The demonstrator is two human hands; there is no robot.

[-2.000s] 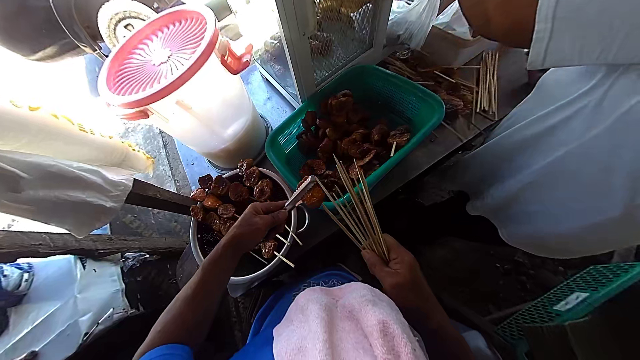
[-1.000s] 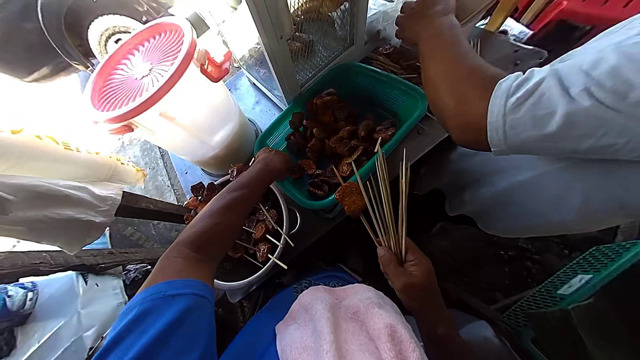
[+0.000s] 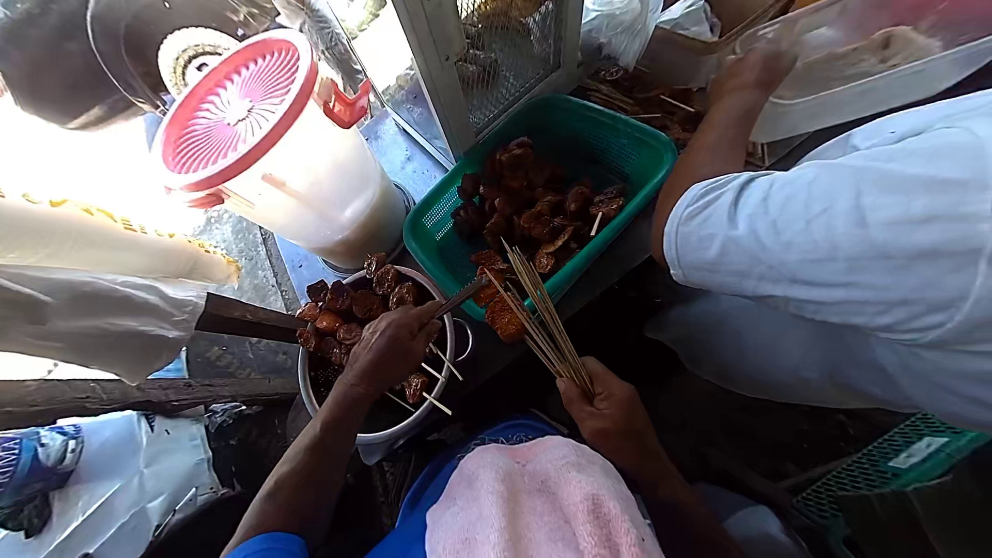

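My left hand [image 3: 394,346], above a round metal pot [image 3: 448,341], holds metal tongs [image 3: 463,296] whose tips meet a glazed brown piece of food at the skewer points. In my right hand [image 3: 612,407] is a fanned bundle of bamboo skewers [image 3: 552,329]. An orange-brown piece [image 3: 505,319] sits on one skewer near its tip. Skewers loaded with glazed pieces [image 3: 349,310] lie across the pot, their bare ends toward me. Behind the skewers, a green plastic basket [image 3: 659,147] contains many loose glazed pieces [image 3: 535,201].
A translucent bucket with a pink lid [image 3: 240,112] stands behind the pot. A mesh-sided cabinet [image 3: 446,74] borders the basket. At right, another person's arm [image 3: 709,155] reaches beside a clear plastic container [image 3: 860,97]. A pink towel [image 3: 539,500] hangs in front of me.
My left hand has drawn back from the basket toward the pot. A second piece now shows at the skewer tips, where one was a second ago. The other person's arm has come into view at right.
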